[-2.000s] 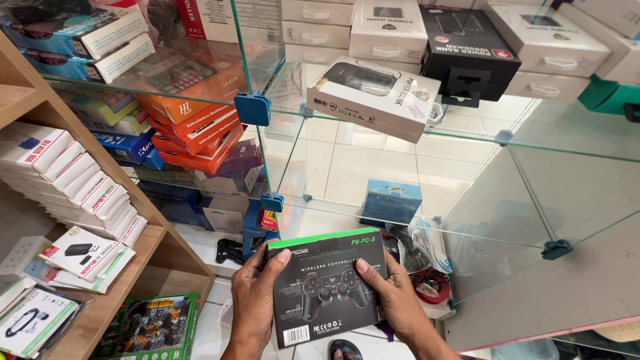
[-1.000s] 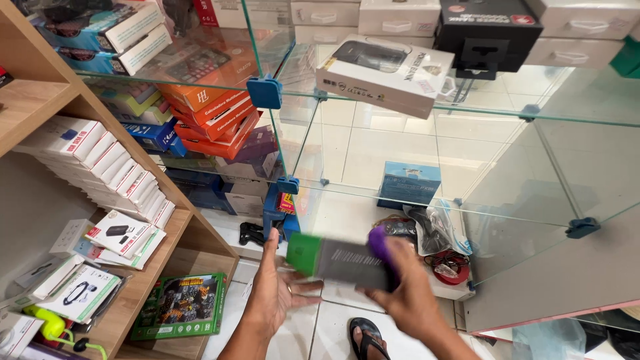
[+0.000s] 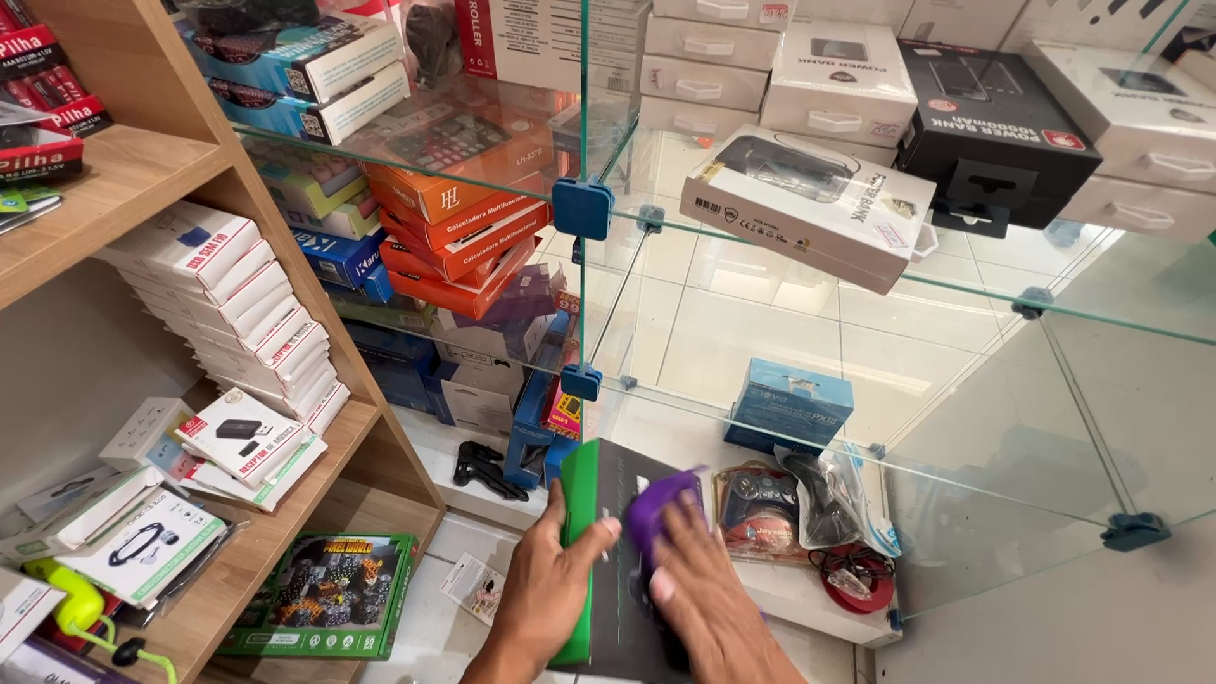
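Note:
A black cardboard box with a green side (image 3: 579, 560) is held upright at the lower middle of the view. On its left edge my left hand (image 3: 551, 579) grips it, fingers behind and thumb over the green side. My right hand (image 3: 698, 579) presses a purple cloth (image 3: 655, 508) flat against the box's black face; the cloth and fingers are slightly blurred. The box's lower part runs out of view behind my right hand.
Glass shelves joined by blue plastic clips (image 3: 582, 209) hold a white power bank box (image 3: 807, 204) and orange calculator boxes (image 3: 456, 228). Below lie a blue box (image 3: 790, 404) and a packaged gamepad (image 3: 760, 503). At left, a wooden shelf (image 3: 332, 475) bears stacked small boxes (image 3: 247, 304).
Two seconds ago both hands held the box by its sides. The purple cloth has since come into view under my right hand, and the box has been turned.

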